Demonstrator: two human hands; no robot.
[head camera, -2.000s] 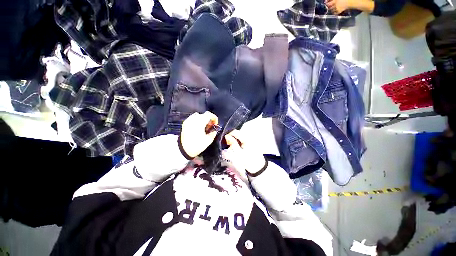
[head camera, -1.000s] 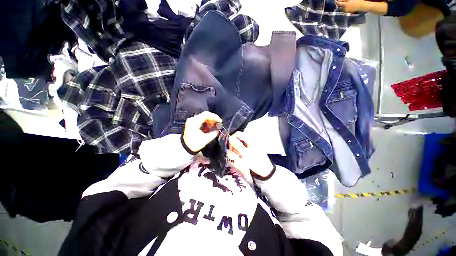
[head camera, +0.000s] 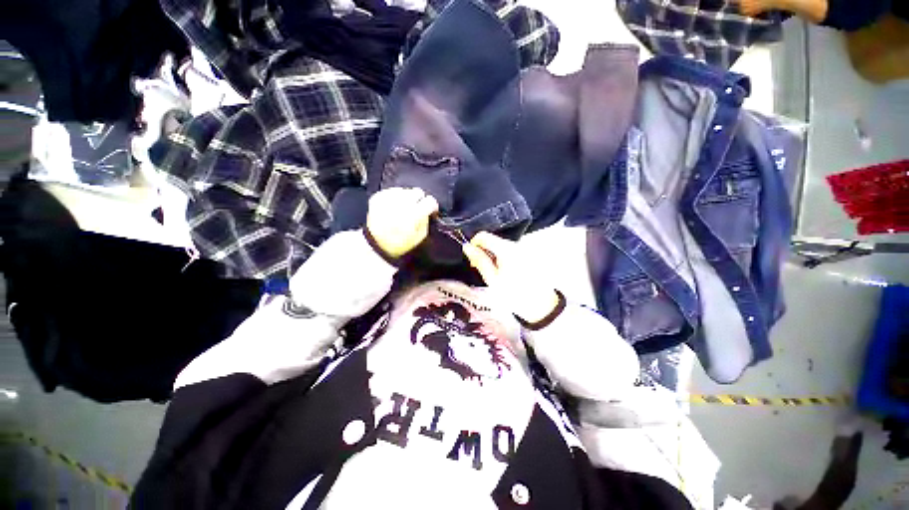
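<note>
A dark blue denim garment (head camera: 543, 139) with faded greyish-brown areas and a stitched patch pocket lies in front of my chest. My left hand (head camera: 401, 219) pinches a dark edge of it near the pocket. My right hand (head camera: 495, 267) is just to the right and lower, with its fingertips at the same dark cloth. A thin pale line shows between the two hands; I cannot tell if it is a thread or a tool. The hands are overexposed and fingertip detail is lost.
A denim jacket (head camera: 738, 199) lies at the right over clear plastic (head camera: 666, 374). Plaid shirts (head camera: 309, 129) are piled at the left, with black cloth (head camera: 110, 309) at the lower left. Another person's hand (head camera: 787, 8) is at the top right, near another plaid shirt (head camera: 698, 30).
My hands have moved apart and slightly away from my chest. The dark cloth between them is more spread. The whole view has shifted, so the garments appear further right and higher.
</note>
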